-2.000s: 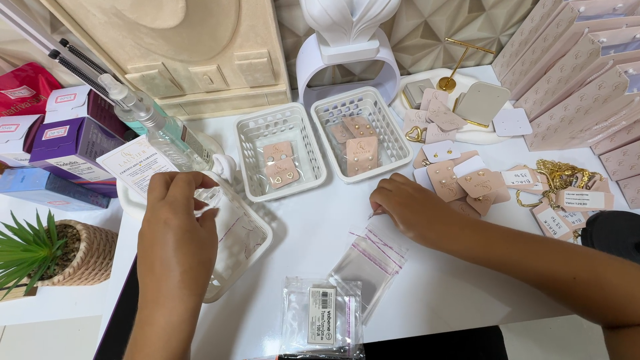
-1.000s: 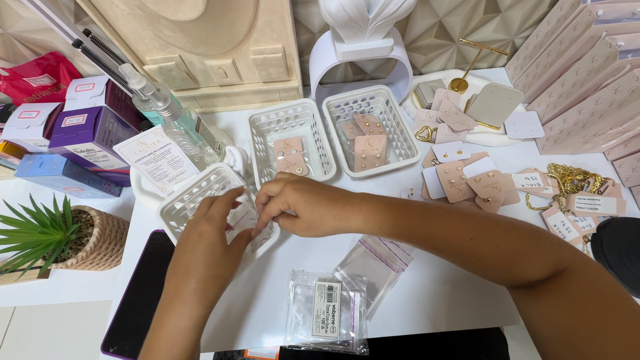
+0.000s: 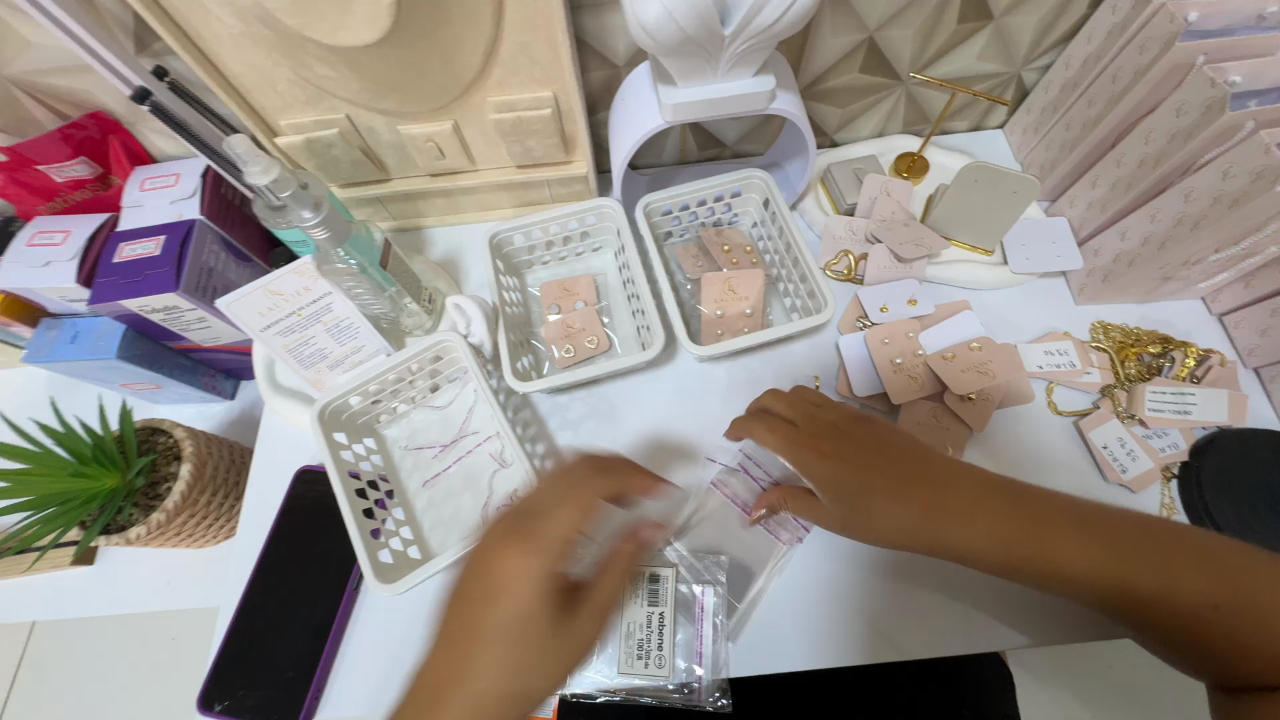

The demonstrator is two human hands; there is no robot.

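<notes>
My left hand (image 3: 570, 550), blurred by motion, is over the front of the table with its thumb and fingers near a clear plastic piece; whether it grips it I cannot tell. My right hand (image 3: 810, 465) has its fingertips on the purple-striped ends of several clear plastic bags (image 3: 745, 560). A labelled pack of clear bags (image 3: 650, 635) lies partly behind my left hand. Left of the hands, a white plastic basket (image 3: 410, 365) holds clear bags with purple strips. Behind stand a white basket (image 3: 630, 350) with bagged earring cards (image 3: 575, 320) and another basket (image 3: 650, 215) with earring cards (image 3: 733, 300).
Loose earring cards (image 3: 900, 355) and tagged gold chains (image 3: 1130, 355) lie at right, beside pink paper bags (image 3: 1170, 220). At left are a phone (image 3: 285, 600), a potted plant (image 3: 170, 480), boxes (image 3: 165, 265), a printed card (image 3: 305, 325) and a spray bottle (image 3: 350, 250).
My hands were together over the left basket one second ago. Both have moved away from it, my right hand to the right onto the loose clear bags.
</notes>
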